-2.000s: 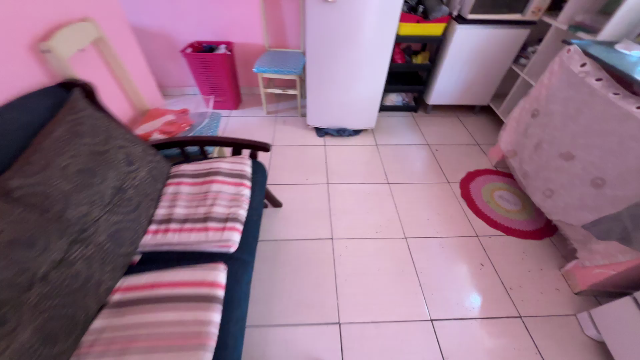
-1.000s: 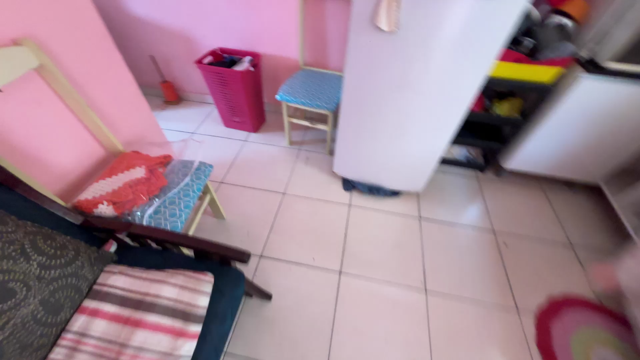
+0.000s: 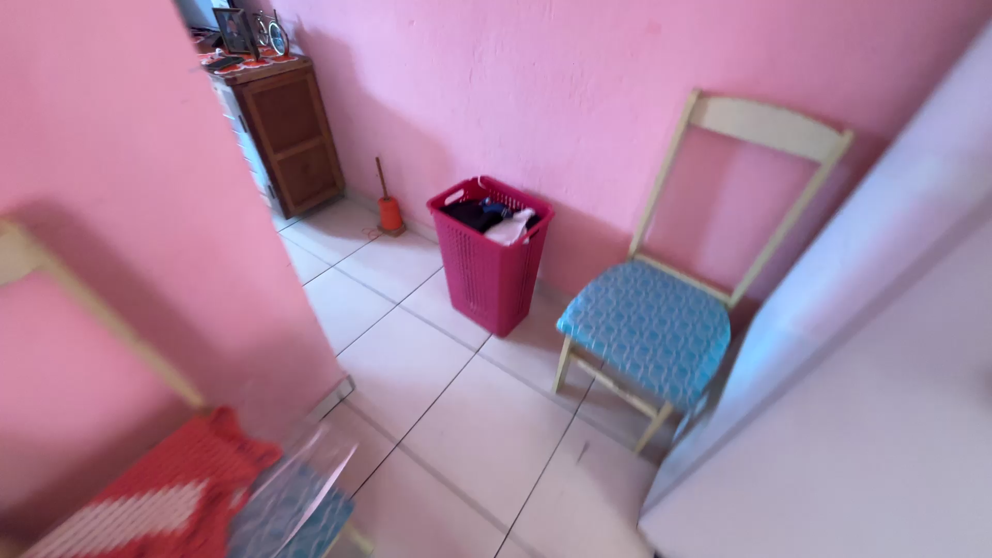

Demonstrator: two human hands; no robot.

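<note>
Neither my left hand nor my right hand shows in the head view. A tall magenta plastic laundry basket (image 3: 496, 271) with dark and white clothes (image 3: 510, 226) in it stands on the tiled floor against the pink wall. To its right is a cream wooden chair with a blue patterned seat (image 3: 651, 329). At the lower left, a red and white crocheted piece (image 3: 155, 496) and clear plastic (image 3: 310, 480) lie on a second chair with a blue seat (image 3: 322, 515).
A white refrigerator (image 3: 845, 387) fills the right side. On the left, a pink wall's corner (image 3: 256, 232) juts out. Beyond it stand an orange item with an upright stick (image 3: 390, 213) and a wooden cabinet (image 3: 291, 139) bearing a picture frame (image 3: 235, 32) and a small bicycle ornament (image 3: 273, 35).
The view has swung left and come closer to the basket and chairs. The sofa, the round rug and the shelves have left the picture; the wooden cabinet has come into it.
</note>
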